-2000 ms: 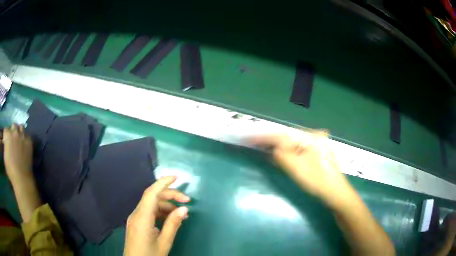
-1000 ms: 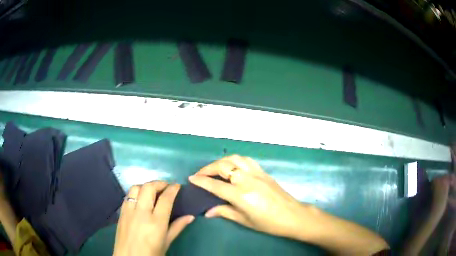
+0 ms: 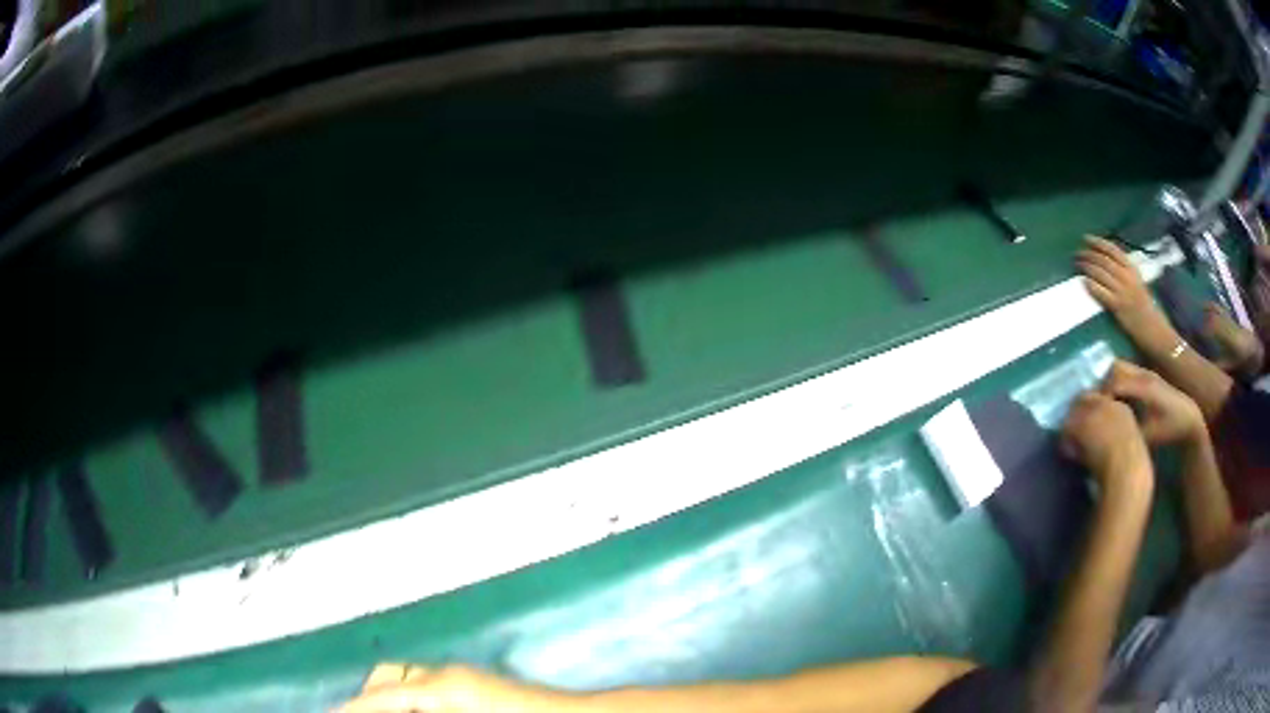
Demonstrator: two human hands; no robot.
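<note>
My right hand (image 3: pixel 418 688) shows at the bottom edge, mostly cut off, with its forearm reaching in from the right. Its fingers and anything in them are out of the picture. My left hand is not in view. Narrow dark folded pieces lie apart on the green belt: one near the middle (image 3: pixel 609 334), one further left (image 3: pixel 281 429), and several more at the far left. Small dark edges show at the bottom left corner; I cannot tell what they belong to.
A scuffed white rail (image 3: pixel 613 508) divides the belt from the shiny green tabletop (image 3: pixel 724 592). At right, a white block (image 3: pixel 961 454) lies beside dark blanks (image 3: pixel 1028 488) and a neighbour's hands (image 3: pixel 1121 418). Another person's hand (image 3: pixel 1118 286) is at the rail.
The view has swung to the right, so the stack of blanks and my left hand have left it. The dark piece between my hands no longer shows. More of the neighbours appears.
</note>
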